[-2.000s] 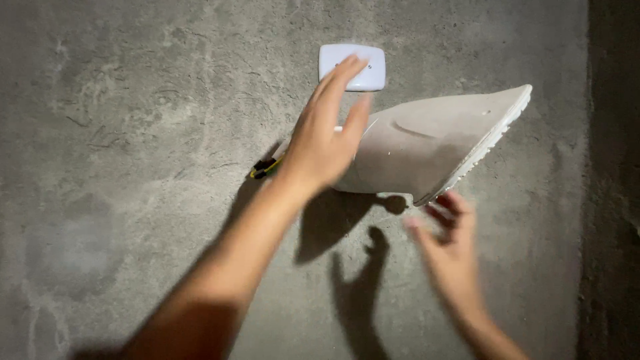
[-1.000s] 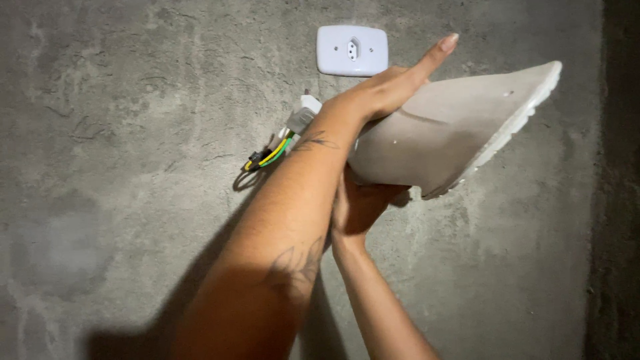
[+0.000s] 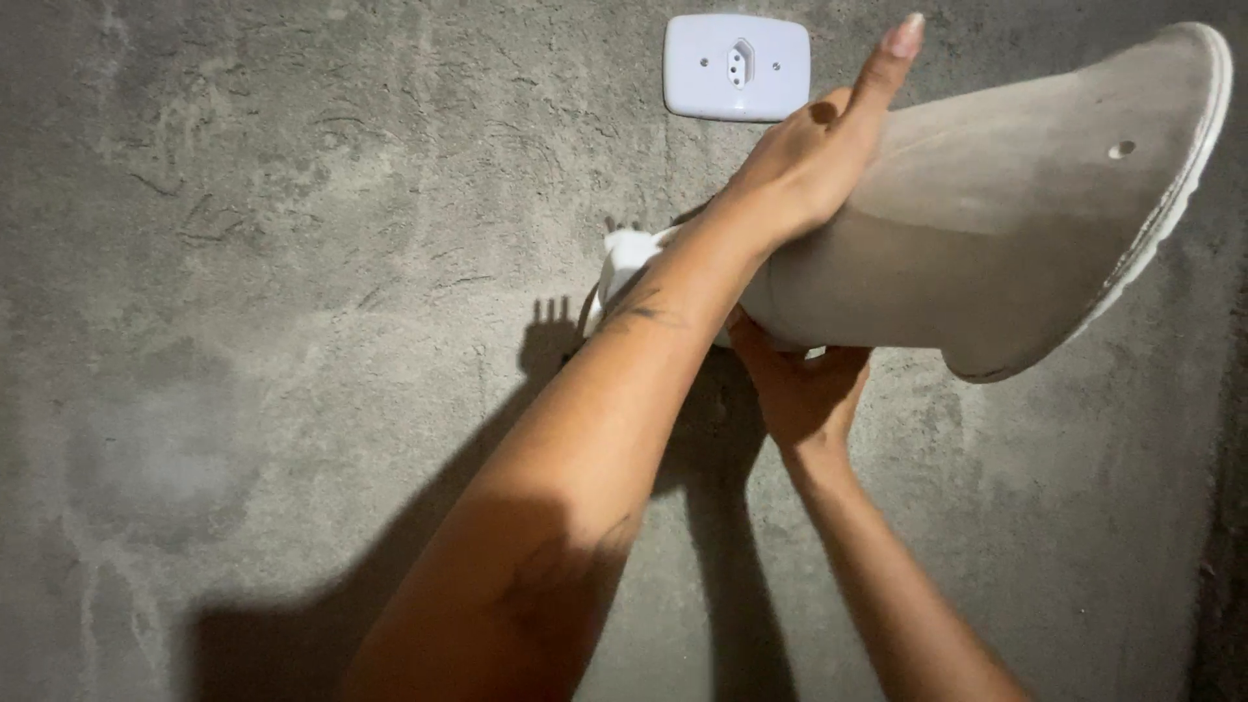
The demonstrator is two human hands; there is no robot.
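Observation:
A pale, hollow, flared fixture (image 3: 975, 214) stands out against the wall, its wide rim toward the upper right and its narrow end toward the lower left. My left hand (image 3: 814, 161) lies against the narrow part, thumb stretched upward; its other fingers are mostly hidden. From below, my right hand (image 3: 809, 385) grips the underside near that end, its fingertips out of sight. A white electrical plug (image 3: 629, 258) shows just beyond my left forearm, prongs pointing up. What holds the plug, and where the fixture meets the wall, are hidden.
A white outlet plate (image 3: 738, 97) with one socket and two screws is set in the rough grey cement wall (image 3: 292, 244), just above my left hand. A dark vertical edge (image 3: 1224, 546) runs down the far right. Shadows of both arms fall on the wall.
My right hand has come up from below the rim to the fixture's narrow end. The yellow, green and dark wires seen a second ago are now mostly hidden, and the plug shows more clearly.

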